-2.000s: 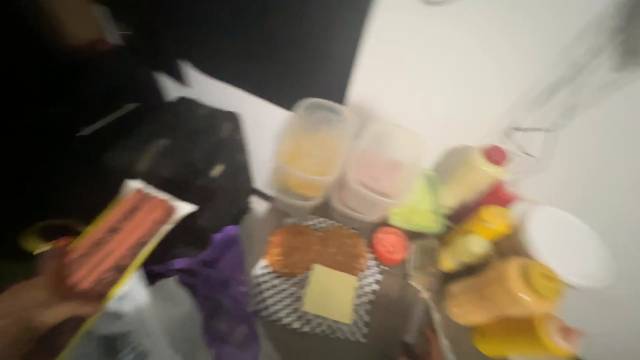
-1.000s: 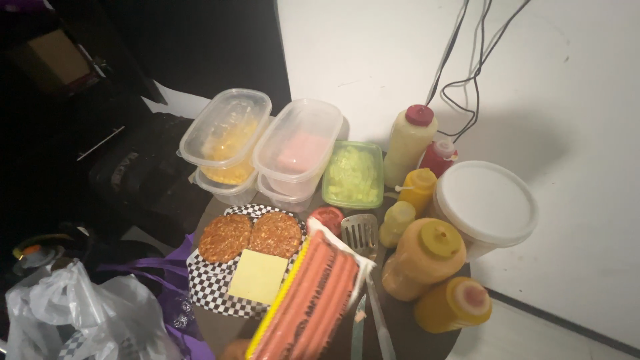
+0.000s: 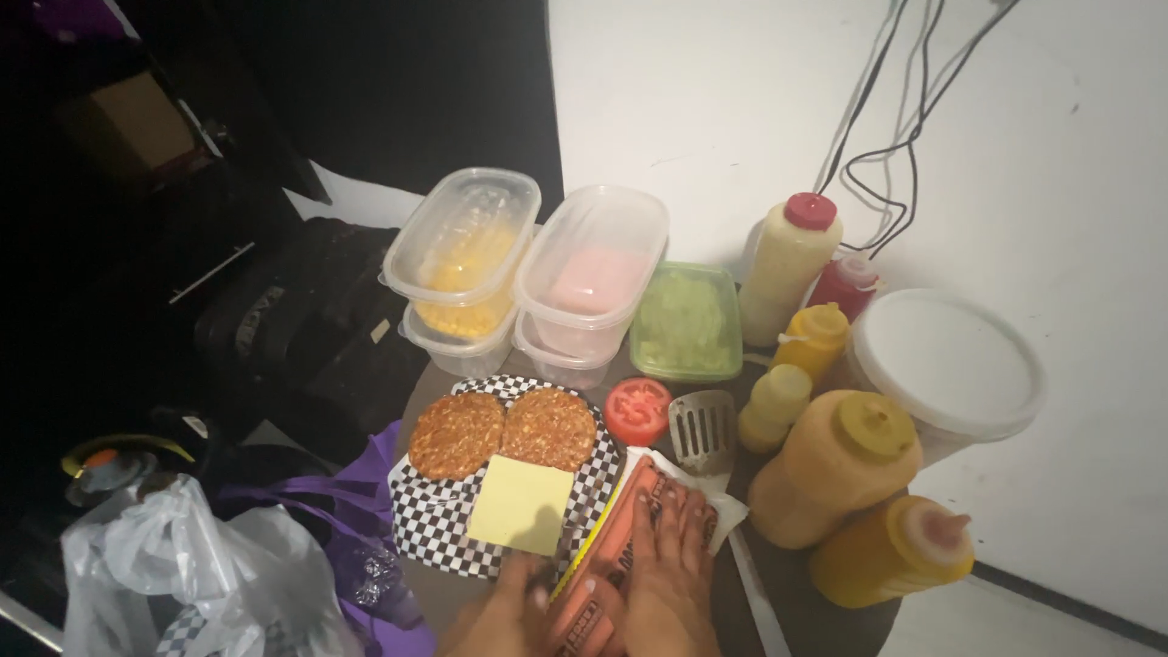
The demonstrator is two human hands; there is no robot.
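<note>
My right hand (image 3: 671, 566) lies with spread fingers on a plastic pack of sausages (image 3: 593, 598), over the slotted spatula's (image 3: 703, 429) near side. At the pack's left edge is my left hand (image 3: 506, 607), partly blurred; whether it grips the pack is unclear. Beside the pack, two raw meat patties (image 3: 456, 436) and a square cheese slice (image 3: 522, 505) rest on black-and-white checkered paper (image 3: 429, 538). A cut tomato (image 3: 637, 411) sits between the patties and the spatula.
Behind stand lidded plastic containers (image 3: 465, 237), (image 3: 593, 255) and a green container of shredded lettuce (image 3: 686, 324). Several sauce bottles (image 3: 826, 474) and a white lidded tub (image 3: 949, 365) are at the right. White plastic bags (image 3: 201, 566) and a purple bag (image 3: 374, 557) hang at the left.
The sausage pack, at the left in a hand two seconds ago, is now on the table beside the checkered paper. Both hands have come into view at the pack.
</note>
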